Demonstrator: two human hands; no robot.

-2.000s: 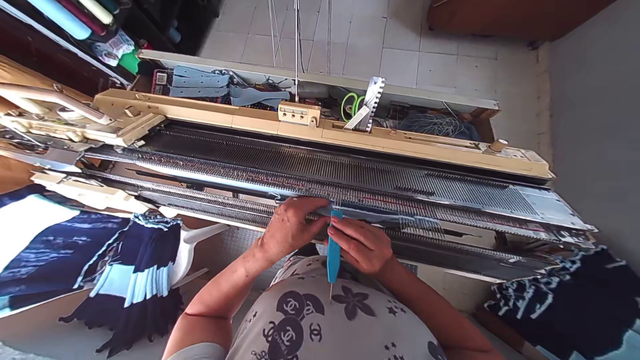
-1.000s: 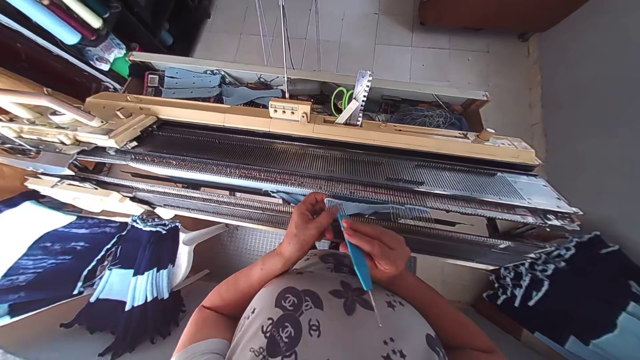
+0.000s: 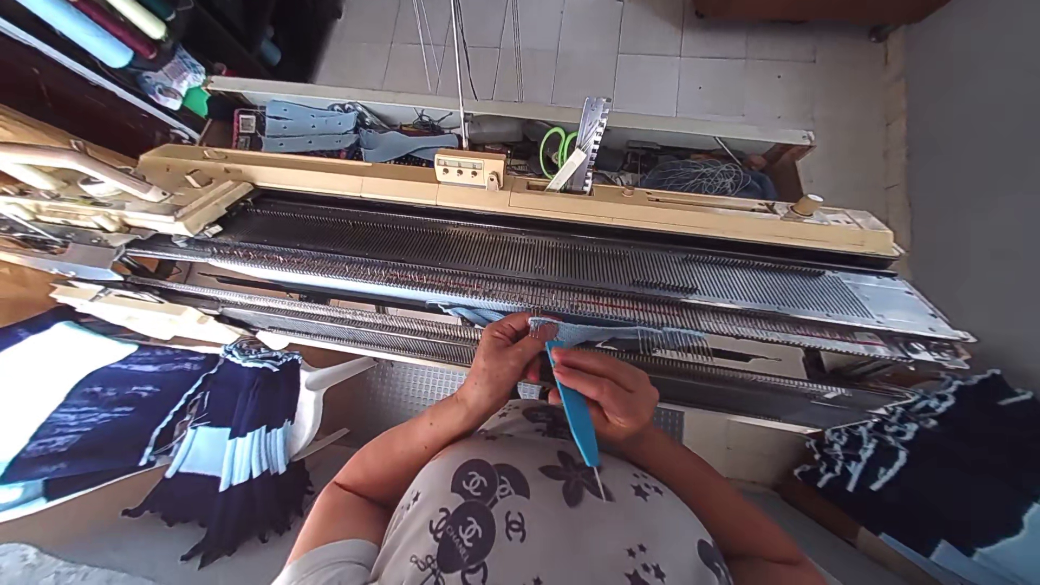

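Observation:
A flatbed knitting machine (image 3: 504, 199) with long needle beds spans the view in front of me. Light blue knitted fabric (image 3: 597, 331) hangs at the front of its rear bed, right of centre. My left hand (image 3: 508, 357) pinches the left end of this knit between thumb and fingers. My right hand (image 3: 609, 394) holds a blue-handled transfer tool (image 3: 577, 410); the upper end is at the fabric beside my left fingertips, and a thin metal prong points down towards my shirt. Fine prongs or needles show along the fabric's right part.
The machine's carriage (image 3: 195, 203) stands at the left end. Behind the bed, a trough holds green-handled scissors (image 3: 556, 150), blue knit pieces (image 3: 309, 126) and tangled yarn (image 3: 703, 177). Dark and light blue knits lie left (image 3: 236, 447) and right (image 3: 926, 463). Yarn cones (image 3: 93, 36) stand upper left.
The blue tool has tilted from nearly upright, its lower end swinging right and then partly back. Both hands stay close together at the knit.

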